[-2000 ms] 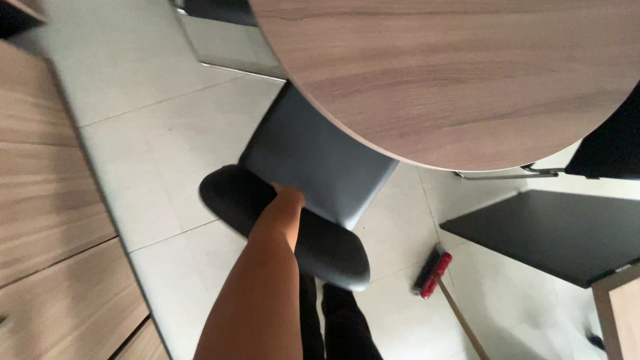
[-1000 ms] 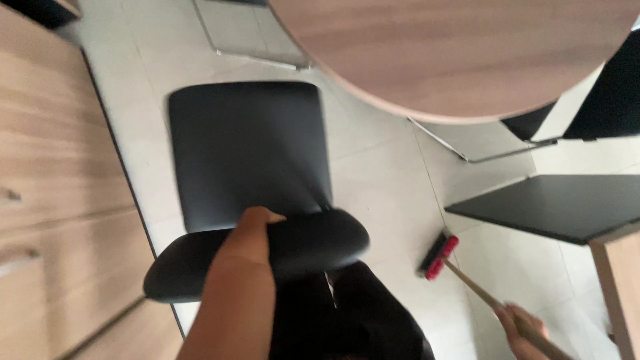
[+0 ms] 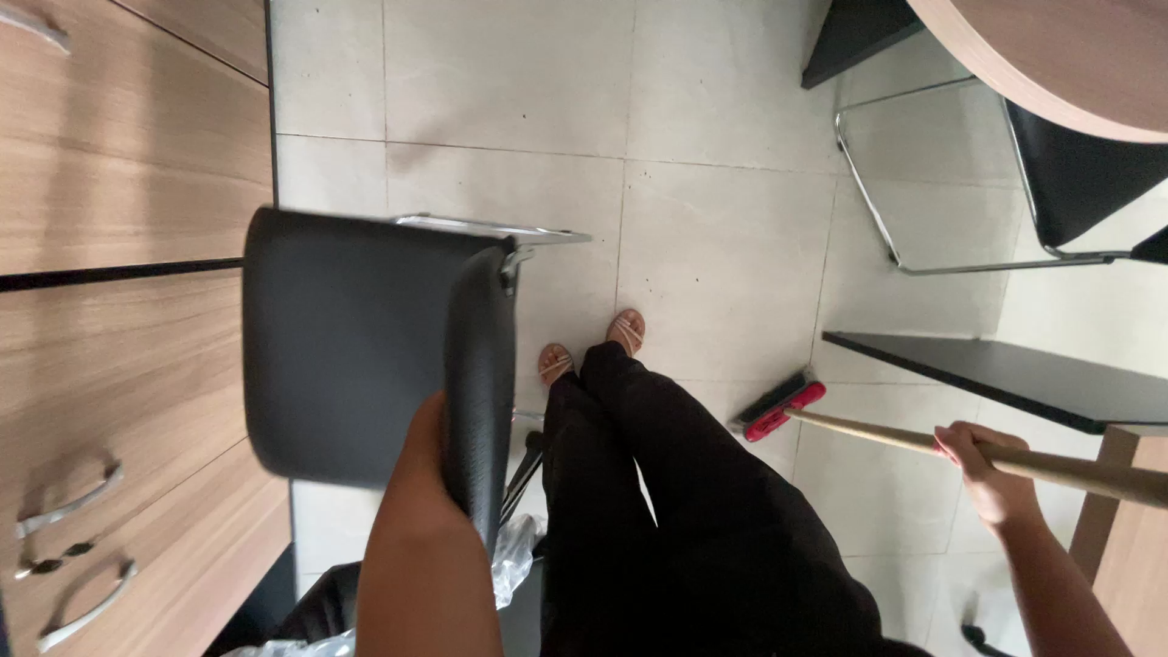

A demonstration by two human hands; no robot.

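Note:
A black padded chair (image 3: 356, 342) with a chromed metal frame stands at the left, beside the wooden drawers. My left hand (image 3: 431, 424) is at the chair's backrest (image 3: 481, 365); its fingers are hidden behind the backrest, so its grip cannot be made out. On the right, my right hand (image 3: 981, 461) is closed around the wooden handle of a broom (image 3: 862, 430). The broom's red and black head (image 3: 783, 406) rests on the floor tiles, to the left of that hand.
Wooden drawers (image 3: 155, 365) with metal handles line the left. A round wooden table (image 3: 1086, 55) and another black chair (image 3: 1077, 173) are at the upper right. A black panel (image 3: 1004, 374) juts in from the right. Clear plastic (image 3: 516, 557) lies near my legs.
The chair has turned and moved away from the round table, toward the drawers. Two seconds ago my right hand was out of view; now it holds the broom handle. The view has shifted a lot.

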